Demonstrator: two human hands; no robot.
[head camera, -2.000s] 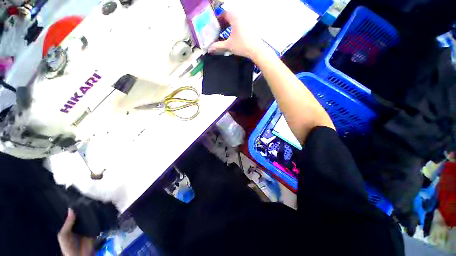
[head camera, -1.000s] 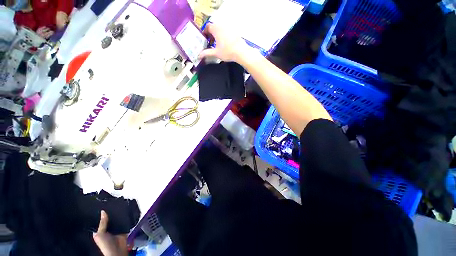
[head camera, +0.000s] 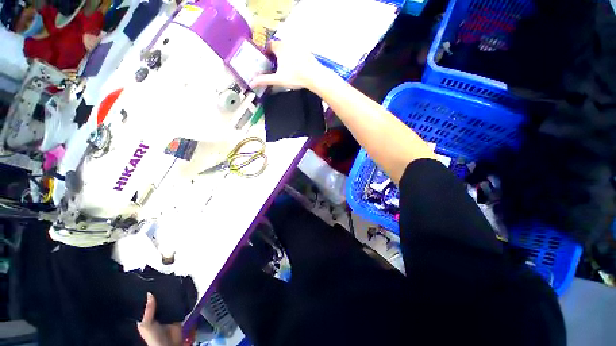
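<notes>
My right hand (head camera: 287, 66) is at the purple and white end of the sewing machine (head camera: 182, 88), with thumb and fingers apart around the small white panel's edge. Whether it grips anything there is not clear. A stack of small black cut pieces (head camera: 292, 116) lies on the table just below it. My left hand (head camera: 157, 326) is at the bottom left, cut off by the frame edge, with its thumb up against the black garment panels (head camera: 88, 290). Its other fingers are hidden, so its hold cannot be told.
Scissors with gold-yellow handles (head camera: 247, 161) lie on the white table (head camera: 223, 216) between machine and edge. Blue plastic baskets (head camera: 432, 101) stand at the right, below table level. A person in red (head camera: 64, 40) is at the top left. White sheets lie at the top.
The view has shifted, so the machine and table sit differently in the frame. My right hand stays by the machine's end. My left hand stays at the black panels.
</notes>
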